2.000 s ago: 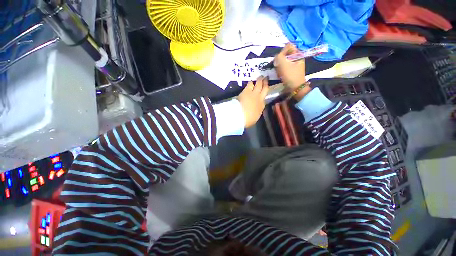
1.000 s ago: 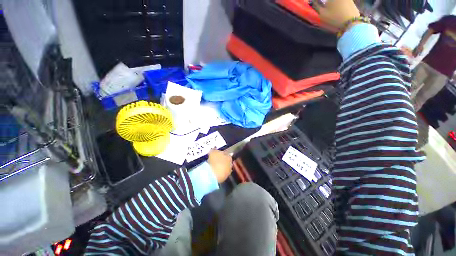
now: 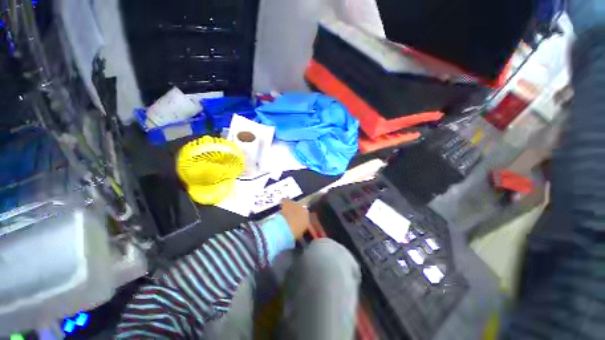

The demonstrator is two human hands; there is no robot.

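Observation:
My left hand (image 3: 296, 218) is at the bench edge, just below a written paper label (image 3: 276, 194). It is blurred, and I cannot tell if it grips anything. My right hand is out of the picture; only my blurred right sleeve shows along the right edge, its blue cuff at the top. A dark tray with a red edge (image 3: 458, 33) is tilted at the top right; what holds it is hidden. A black parts tray (image 3: 431, 302) with many small pockets lies beside my knee, with a white label (image 3: 389, 221) on it.
A yellow fan (image 3: 211, 166), a label roll (image 3: 246, 137) and a blue crumpled bag (image 3: 312, 129) are on the bench. Blue bins (image 3: 174, 131) stand behind. Stacked black and red trays (image 3: 381, 93) are at the back right. A phone (image 3: 174, 211) and wire rack are left.
The dark red-edged tray now shows tilted at the top right. My right hand has left the picture, its arm moving to the right edge. My left hand stays near the label.

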